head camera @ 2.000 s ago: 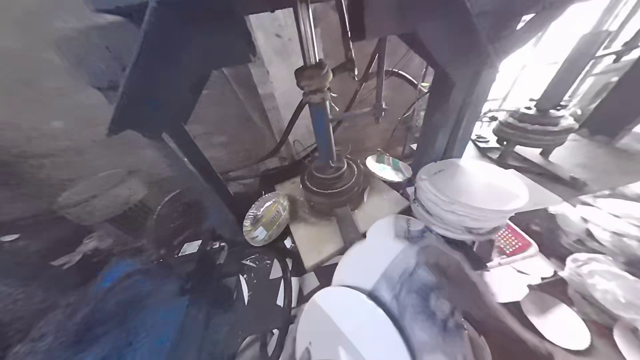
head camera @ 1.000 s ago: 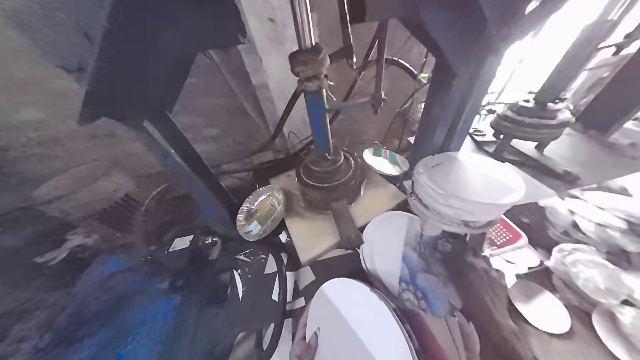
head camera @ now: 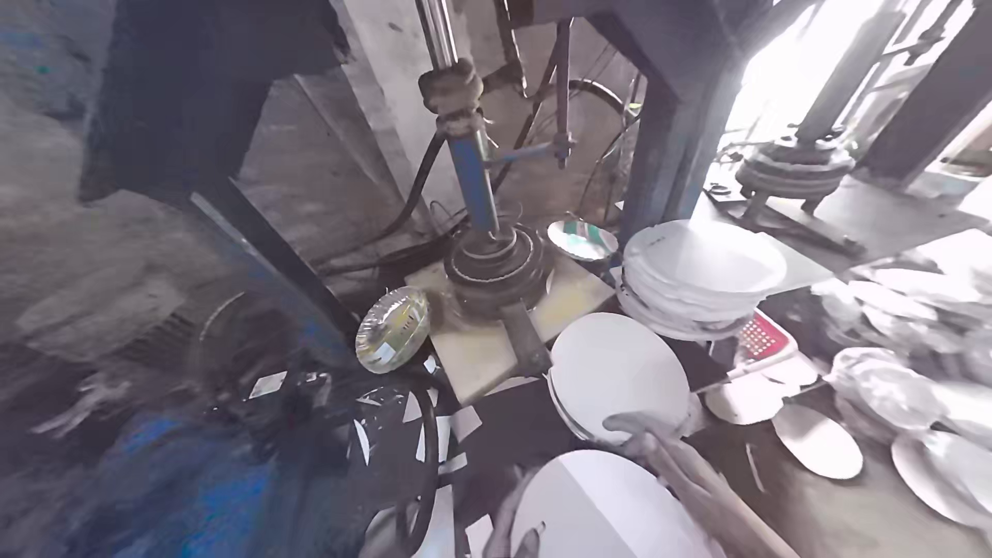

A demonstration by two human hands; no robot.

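At the bottom centre lies a stack of white oval sheets (head camera: 612,504), apparently paper or card. My left hand (head camera: 515,527) grips its left edge, thumb on top. My right hand (head camera: 659,457) reaches over from the lower right, its fingertips at the near edge of a second white stack (head camera: 620,372); whether they grip a sheet is unclear. Behind these stacks stands a press cylinder with a round base (head camera: 496,267) on a yellowish board (head camera: 473,364). A foil-like oval plate (head camera: 393,329) leans left of the board.
A tall stack of white round plates (head camera: 704,271) stands right of the press, beside a red perforated basket (head camera: 763,341). A green and white shiny plate (head camera: 583,239) lies behind. Loose white ovals (head camera: 818,440) and plastic-wrapped stacks (head camera: 887,387) are at right. A black hose (head camera: 428,465) curves at front left.
My left hand has come into view at the near stack's left edge. My right hand, blurred over the stacks earlier, now shows at the near edge of the farther stack.
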